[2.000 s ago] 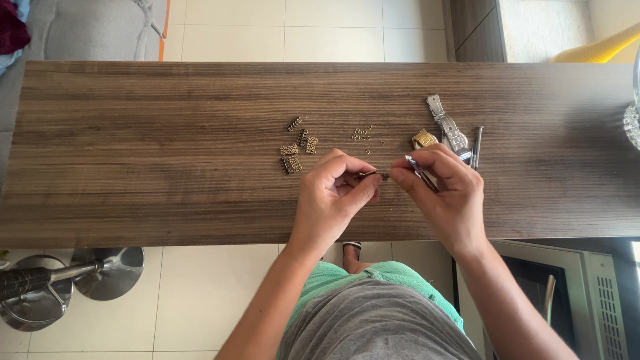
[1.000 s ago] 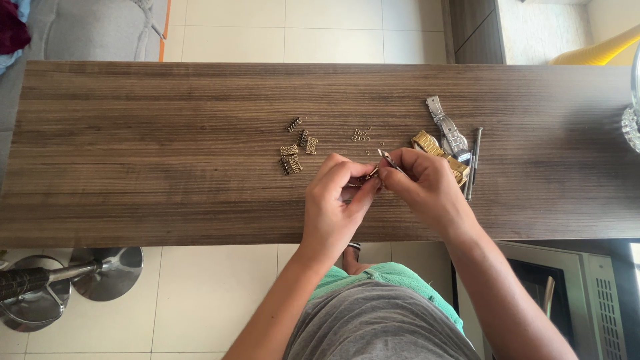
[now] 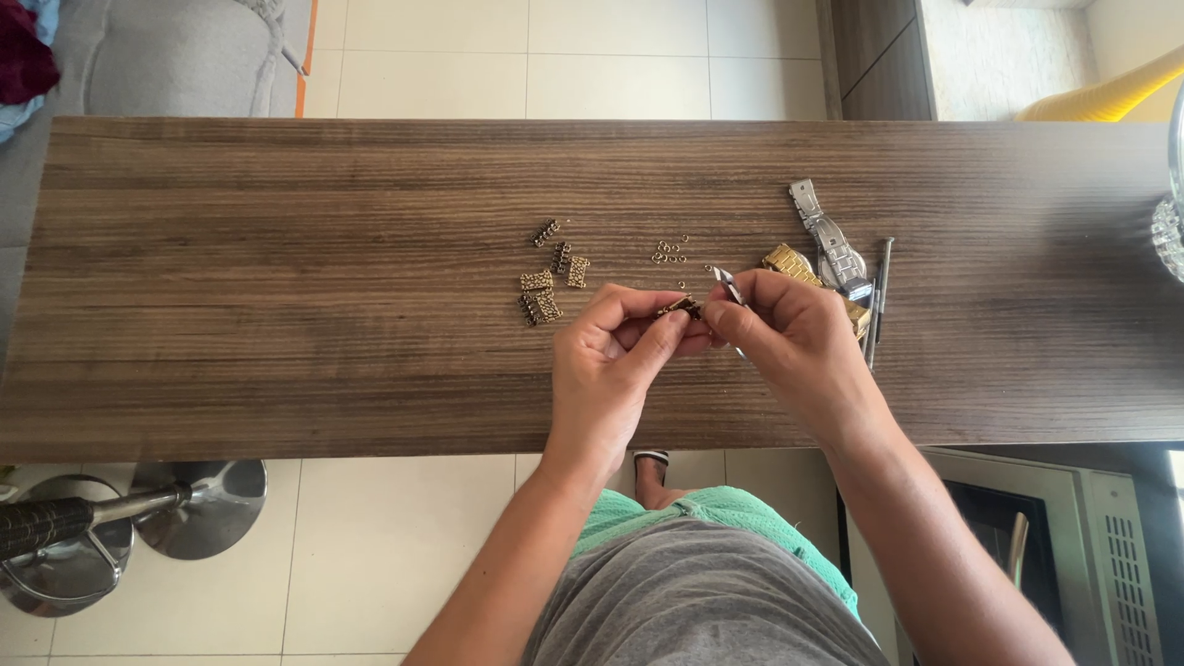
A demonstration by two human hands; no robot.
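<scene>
My left hand [image 3: 622,356] pinches a small dark-gold metal link piece [image 3: 683,307] between thumb and fingers. My right hand [image 3: 786,333] holds a small pointed metal tool [image 3: 728,285], its tip toward the far side, and its thumb and finger meet the link piece's right end. Several patterned bronze-coloured link pieces [image 3: 537,281] lie left of my hands. Beyond them are several small metal rings [image 3: 662,252]. Right of these lie a silver-coloured wristwatch [image 3: 837,252] and a gold-coloured watch band [image 3: 789,263], partly hidden behind my right hand.
Thin metal rods or tools [image 3: 881,287] lie beside the watches on the wooden table [image 3: 277,277]. A cut-glass object [image 3: 1167,236] stands at the far right edge. A bar stool [image 3: 199,509] is below left, and an appliance with a handle [image 3: 1064,546] below right.
Two seconds ago the tool lay lower across my right fingers; now its tip points up past them. My right hand has shifted slightly left, showing more of the gold-coloured band.
</scene>
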